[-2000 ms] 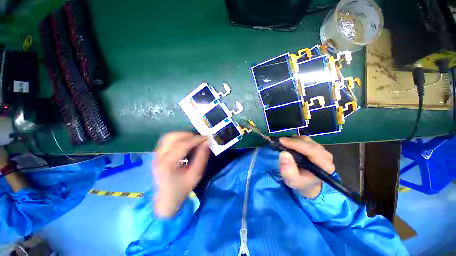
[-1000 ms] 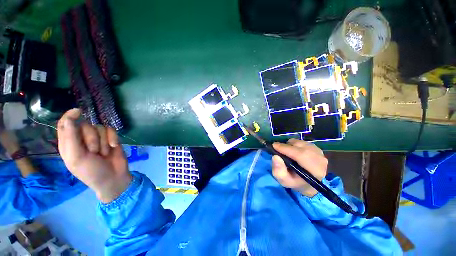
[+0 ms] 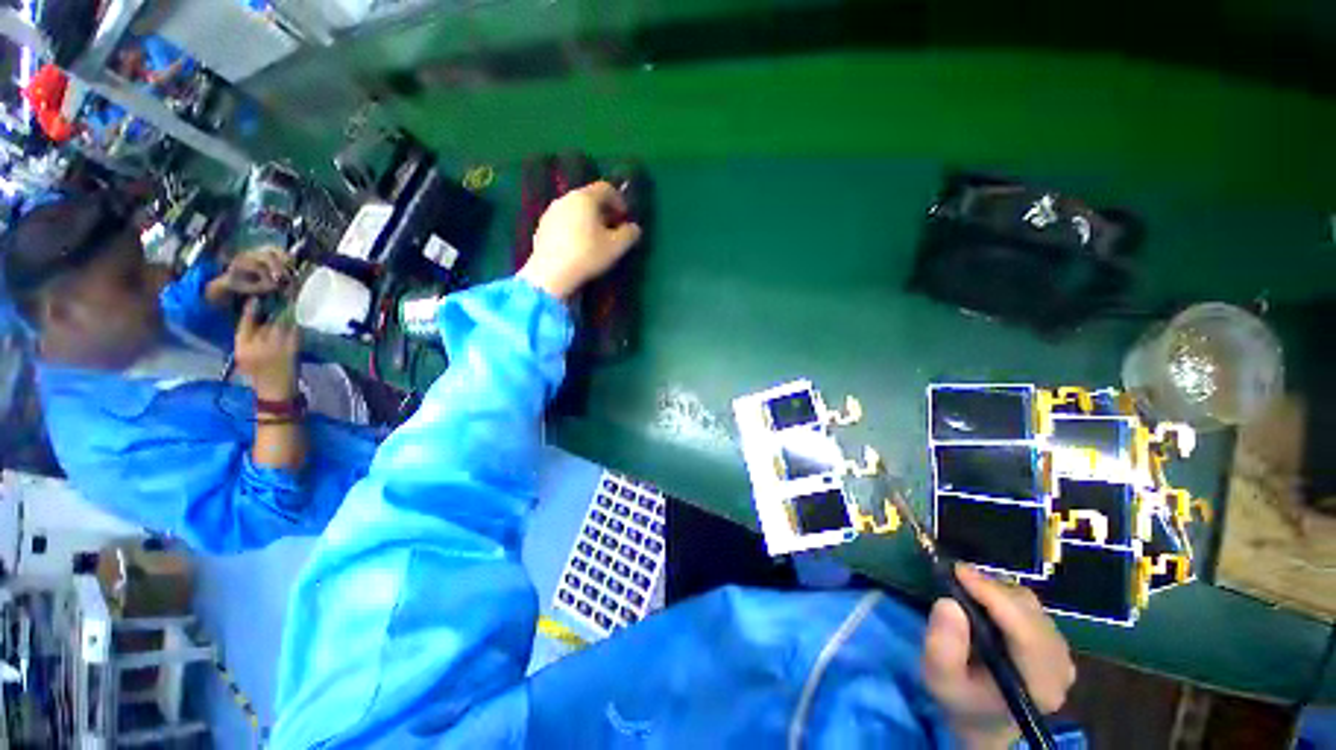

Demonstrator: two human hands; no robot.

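Observation:
A white holder (image 3: 769,476) with three small dark display modules lies on the green bench, its orange and white flex tails pointing right. My right hand (image 3: 999,652) holds a black soldering iron (image 3: 985,630), its thin tip close to the lowest flex tail; contact cannot be told. My left hand (image 3: 582,239) reaches far left onto the dark, red-flecked component stacks (image 3: 613,315). Its fingers are bent at the upper end of the stacks, and whether they pinch a piece is hidden.
Overlapping display strips (image 3: 989,469) lie right of the holder. A clear round tub (image 3: 1204,366), tan board (image 3: 1282,506) and black pouch (image 3: 1026,252) stand beyond. A neighbour in blue (image 3: 161,425) works at left. A white gridded tray (image 3: 613,550) sits low by the bench edge.
My left hand has moved from near the holder, out left and up to the component stacks. The view has swung left. The iron stays in my right hand by the holder.

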